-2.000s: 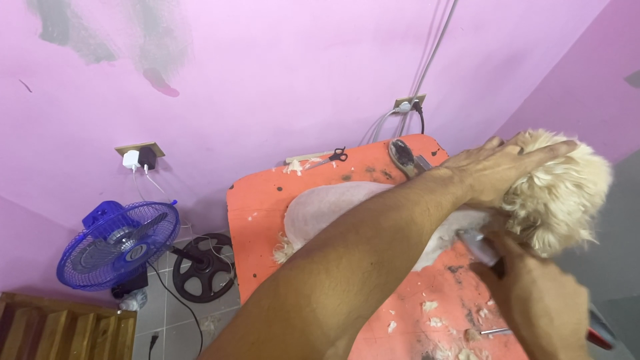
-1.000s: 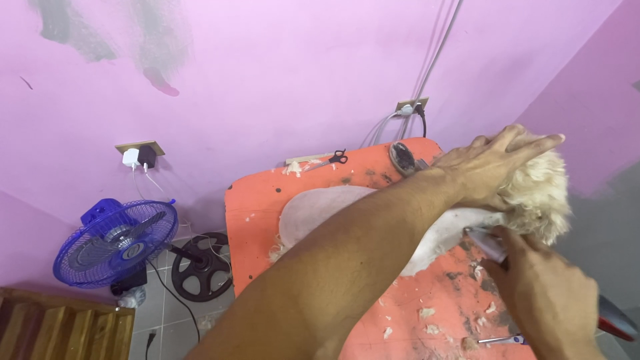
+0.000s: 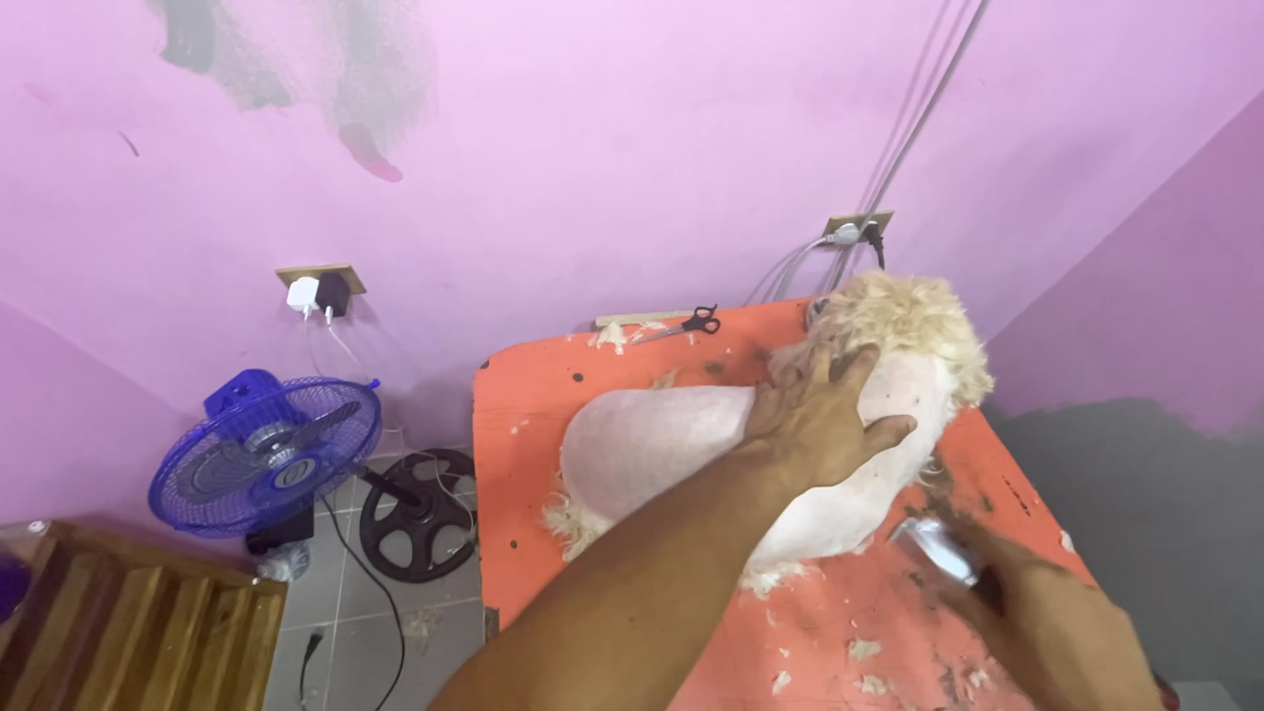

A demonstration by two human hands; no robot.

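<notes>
A dog [image 3: 652, 434], its body clipped close and its head still covered in curly cream fur, lies on an orange grooming table [image 3: 523, 395]. My left hand [image 3: 815, 415] rests with spread fingers on the dog's shoulder and neck, gripping nothing that I can see. At the lower right my right hand [image 3: 1047, 602] is closed around a hair clipper [image 3: 938, 553], whose silvery head points toward the dog's chest, a little apart from it. Both are blurred. Tufts of cut fur [image 3: 864, 649] lie on the table. Black-handled scissors [image 3: 691, 323] lie at its back edge.
A blue fan [image 3: 267, 454] with a black round base [image 3: 420, 513] stands left of the table. Slatted wooden furniture [image 3: 138, 612] fills the lower left corner. Cords run from a wall outlet [image 3: 859, 229] behind the table, and a black cable [image 3: 370, 583] crosses the tiled floor.
My left hand has moved from the dog's head down to its shoulder and neck. The dog's head has shifted back toward the wall, baring its neck. The clipper has come away from the dog.
</notes>
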